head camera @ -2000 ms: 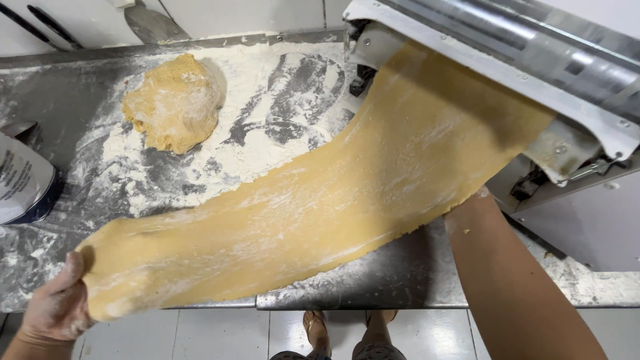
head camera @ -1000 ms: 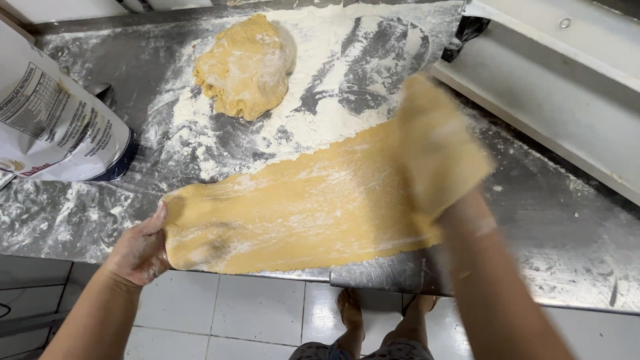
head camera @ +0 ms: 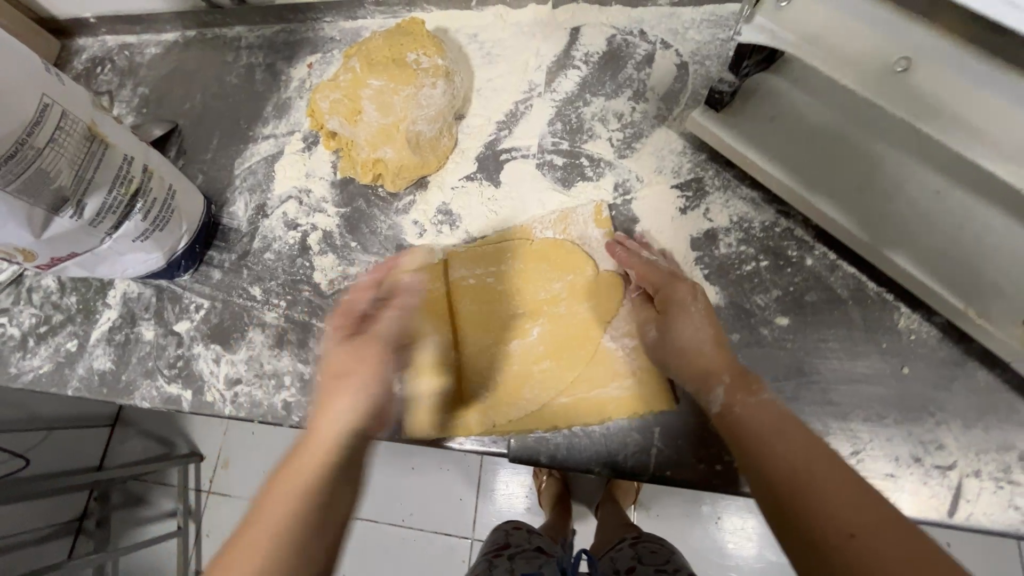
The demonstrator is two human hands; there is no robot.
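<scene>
A sheet of yellow dough [head camera: 528, 320] lies folded over itself on the floured metal worktop, near its front edge. My left hand [head camera: 368, 344], blurred, is at the sheet's left end, where a folded flap shows; whether its fingers grip the flap I cannot tell. At the right edge of the sheet rests my right hand [head camera: 672, 312], fingers extended and touching the dough. Behind them sits a rough lump of yellow dough [head camera: 392, 104], dusted with flour.
A printed white flour bag [head camera: 104, 176] with a dark blue base stands at the left. On the right is the metal body of a dough sheeter [head camera: 872, 176]. White flour [head camera: 512, 192] is spread over the worktop [head camera: 832, 352]. A metal rack [head camera: 104, 480] stands below left.
The long dough sheet, earlier stretched from the sheeter and held at its left end by my left hand, is now off the machine and folded on the worktop. My right hand has let go of its end.
</scene>
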